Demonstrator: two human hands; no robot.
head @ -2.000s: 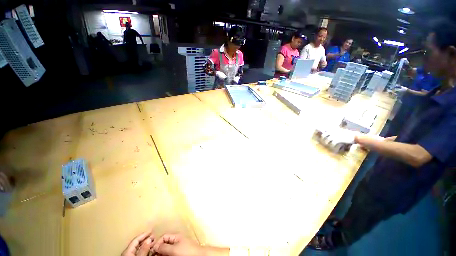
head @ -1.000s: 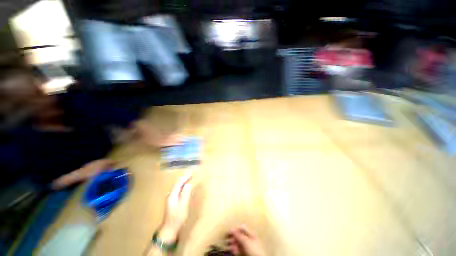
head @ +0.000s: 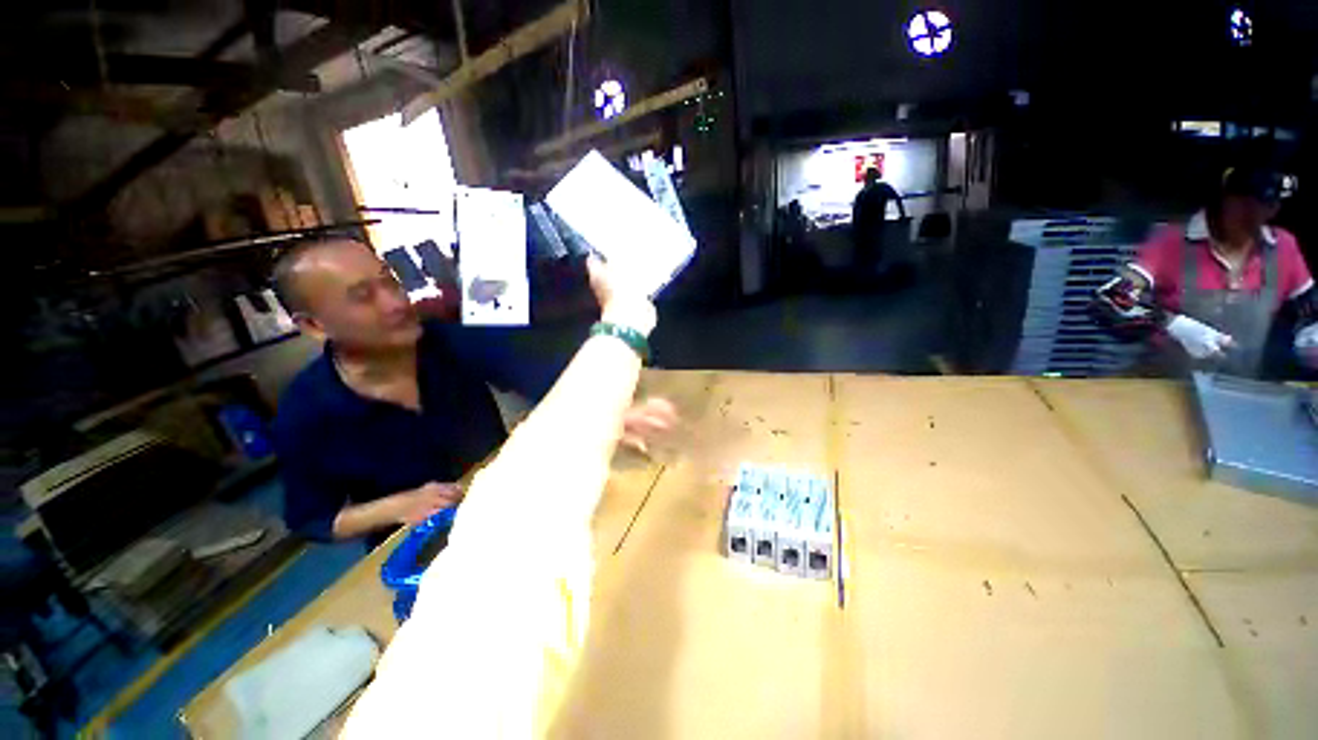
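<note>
My left hand (head: 622, 295), bare with a green wristband, is raised on a stretched arm. Its fingers grip the lower corner of a pale hanging part (head: 625, 217); the fingertips are partly hidden. A row of several light grey housings (head: 781, 523) stands side by side on the table, slotted faces up, square dark openings facing me. My right hand is not in view.
Other pale parts (head: 493, 257) hang beside it. A person in dark blue (head: 412, 398) stands at the left by an open blue bag (head: 419, 557). Pale sheets (head: 301, 680) lie at the left table edge. A metal tray (head: 1260, 434) lies at right; another person stands behind it.
The view has swung left and up. My left hand has risen from over the table to the hanging part. My right hand has left the view. The other person's hand has drawn back from the housings.
</note>
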